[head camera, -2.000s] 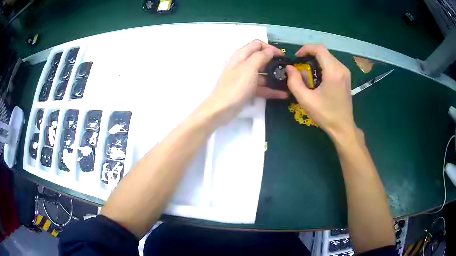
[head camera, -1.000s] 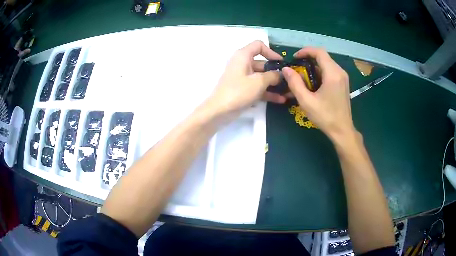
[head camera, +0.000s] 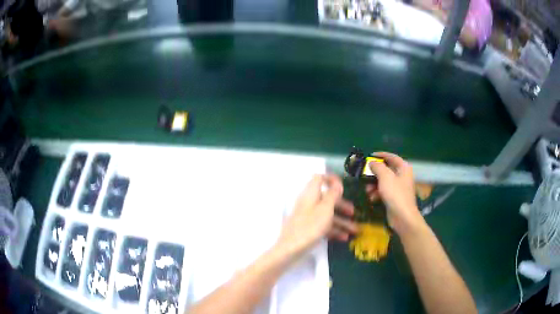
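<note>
My right hand (head camera: 396, 187) holds a black electronic unit (head camera: 371, 165) with a yellow and white face, over the pale metal rail. A smaller black piece (head camera: 354, 163) hangs at the unit's left side. My left hand (head camera: 319, 211) is blurred, apart from the unit, over the right edge of the white tray (head camera: 233, 160); its fingers are spread and I see nothing in it. A yellow pile of small parts (head camera: 370, 241), blurred, lies on the green bench below my right hand. Black housing pieces (head camera: 132, 270) fill tray pockets at the left.
Another black unit with a yellow and white face (head camera: 178, 121) lies on the green conveyor, and a small black item (head camera: 458, 113) lies at its right. The metal rail (head camera: 454, 173) separates bench and belt. A silver tool (head camera: 438, 200) and orange-brown scrap (head camera: 423, 189) lie right. A white fan (head camera: 545, 214) stands far right.
The view has tilted up, showing more of the conveyor. My left hand has let go of the unit and moved away from it. My right hand has carried the unit forward to the rail.
</note>
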